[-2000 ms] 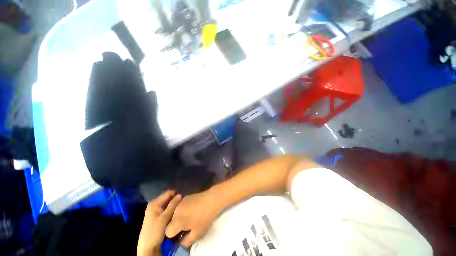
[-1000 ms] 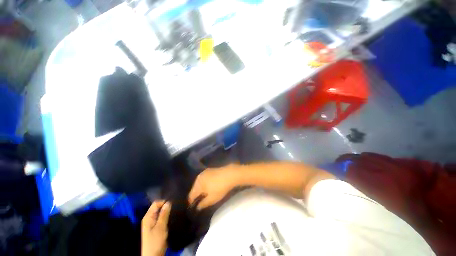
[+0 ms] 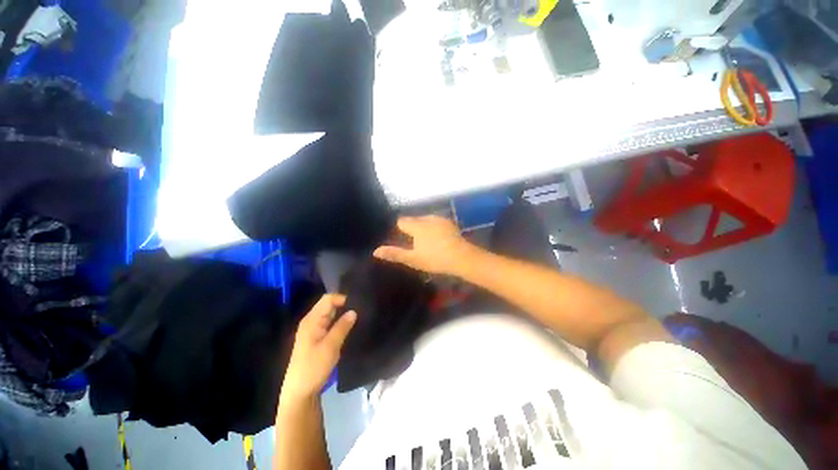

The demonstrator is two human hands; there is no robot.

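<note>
Black cut pieces [image 3: 317, 78] lie in a jagged run on the white table's left part and hang over its front edge to the lap. More black cloth [image 3: 381, 317] lies between my hands, by the white shirt. My left hand [image 3: 320, 341] is at the left side of this cloth, thumb and fingers close together; whether they pinch cloth is unclear. My right hand [image 3: 424, 248] is just below the table edge, at the cloth's right side, thumb and fingers apart. No tool shows in either hand.
The table edge [image 3: 606, 151] crosses ahead. Scissors [image 3: 746, 96] and a dark rectangle [image 3: 568, 41] lie on top. A red stool [image 3: 735, 188] stands beneath at right. Ruffled black pieces [image 3: 198, 344] hang at left, over blue bin parts, near plaid garments [image 3: 41, 262].
The view has turned left, so table and stool appear farther right. My hands have moved apart from their joined position two seconds ago. More of the black pieces at left shows.
</note>
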